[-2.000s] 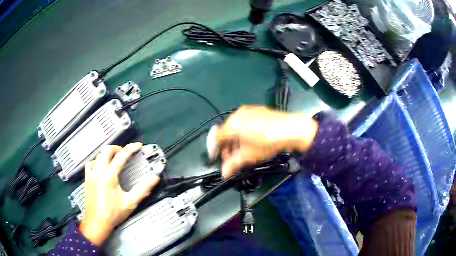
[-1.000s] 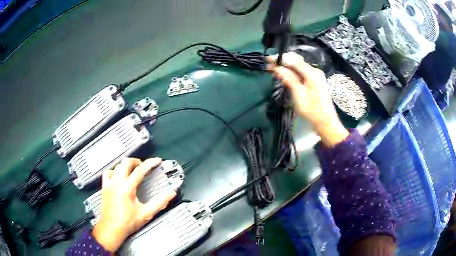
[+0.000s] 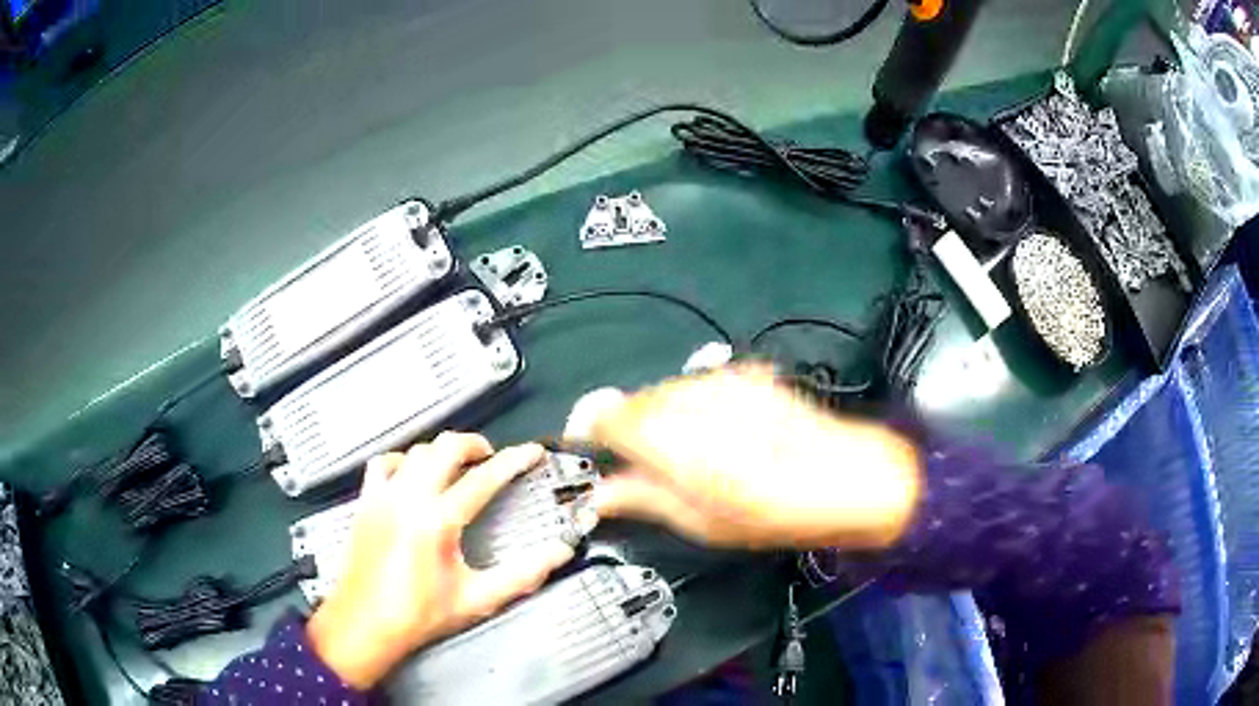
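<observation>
Four light-grey ribbed power adapters lie side by side at an angle. My left hand (image 3: 421, 559) grips the third power adapter (image 3: 518, 524) from above. My right hand (image 3: 759, 455), slightly blurred, is at that adapter's right end, its thumb and fingertips touching the end by the cable exit; whether it holds a small part cannot be told. The nearest adapter (image 3: 552, 637) lies just below, and two more, the second (image 3: 394, 390) and the farthest (image 3: 338, 297), lie beyond. One loose end cap (image 3: 623, 221) lies on the green bench, another end cap (image 3: 510, 276) beside the adapters.
A black electric screwdriver (image 3: 922, 69) hangs at upper right. Behind my right hand are an empty black dish (image 3: 971, 177), a white T-handled tool (image 3: 972, 280), a heap of screws (image 3: 1059, 299) and a tray of end caps (image 3: 1174, 310). Bundled cords (image 3: 773, 152) and blue crates (image 3: 1160, 455) also show.
My right hand has come back from the hanging screwdriver to the third adapter's right end. My left hand still holds that adapter. The view has shifted, so the bench things appear farther right.
</observation>
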